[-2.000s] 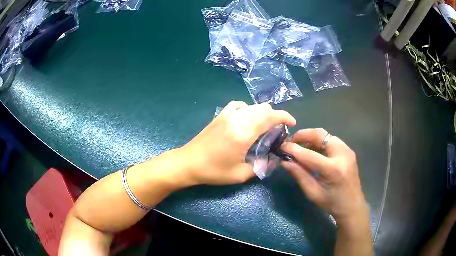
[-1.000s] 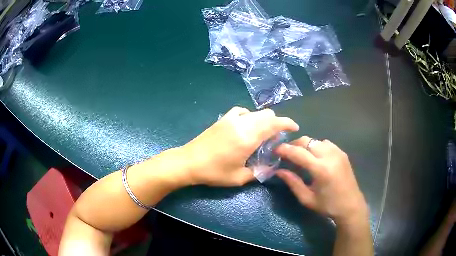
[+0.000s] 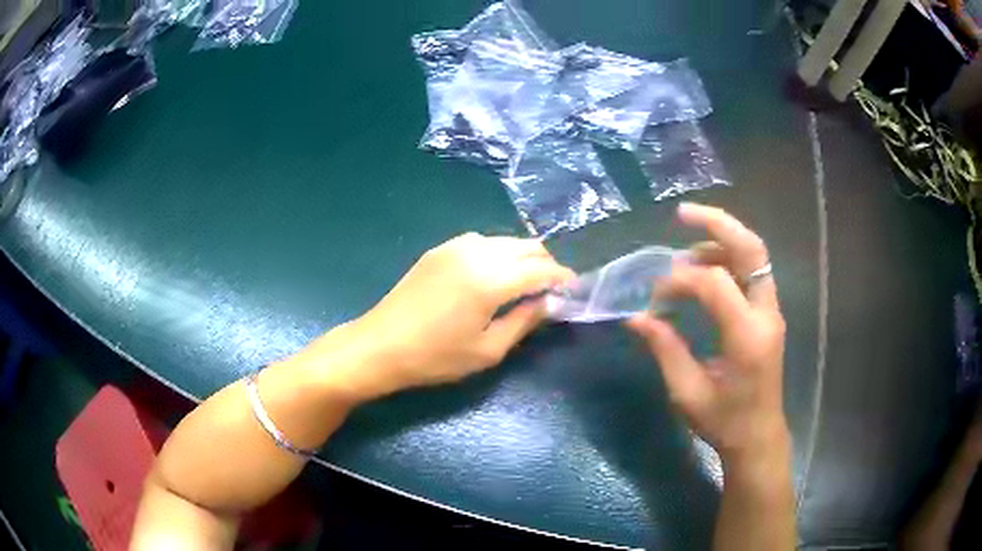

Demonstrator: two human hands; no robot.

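Observation:
A clear zip bag (image 3: 625, 285) is stretched between my two hands above the table, blurred by motion. My left hand (image 3: 474, 307) pinches its left end between thumb and fingers. My right hand (image 3: 727, 334), with a ring, is at its right end, the thumb at the lower edge and fingers at the upper part. Whether a cable is inside the bag cannot be told. Beyond my hands, a loose overlapping pile of shiny filled bags (image 3: 571, 108) lies on the table.
The dark-green table (image 3: 291, 172) has a seam at right. More bags (image 3: 248, 19) and a black pouch (image 3: 97, 97) lie at upper left. Pale posts (image 3: 851, 48) and yellow-green scraps (image 3: 915, 145) are at upper right. A red stool (image 3: 108, 457) stands lower left. Another person's arm (image 3: 953, 500) shows lower right.
The bag, earlier bunched in my left hand, is now stretched out between both hands. My right hand has moved up and its fingers have risen. The view has shifted slightly.

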